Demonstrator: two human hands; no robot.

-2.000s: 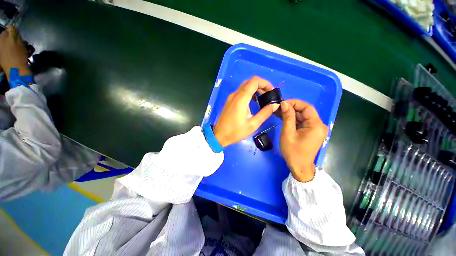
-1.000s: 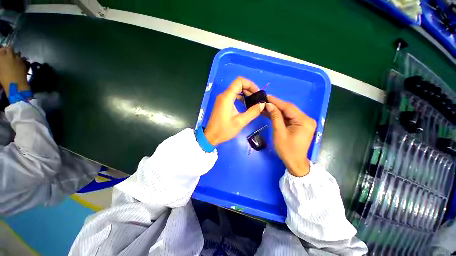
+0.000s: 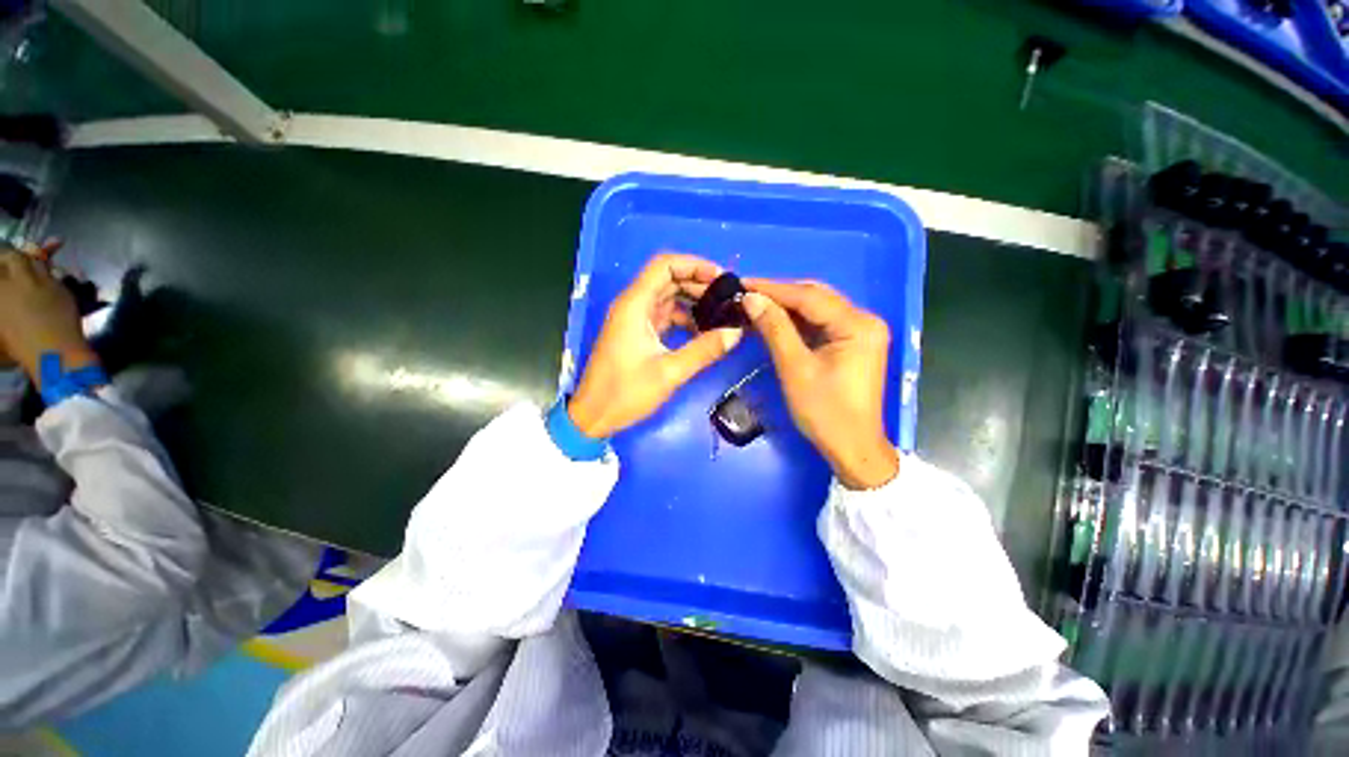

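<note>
A small black housing point(image 3: 721, 302) is held above the upper middle of the blue work tray point(image 3: 740, 614). My left hand point(image 3: 639, 352) grips it from the left between thumb and fingers, with a blue band at the wrist. My right hand point(image 3: 833, 373) touches its right side with thumb and index fingertips; whether a tiny part is between them I cannot tell. A second black unit point(image 3: 737, 420) with thin leads lies in the tray below the hands.
A clear blister tray point(image 3: 1235, 473) with black units along its far rows is at the right. A dark piece with a lead point(image 3: 1040, 59) lies on the green belt point(image 3: 740, 89) beyond the pale rail point(image 3: 429, 142). Another person's hand point(image 3: 37, 314) is at far left.
The view has shifted, so the tray and hands appear further left. The dark piece on the belt has moved left. Both hands stay on the housing, which is tilted differently.
</note>
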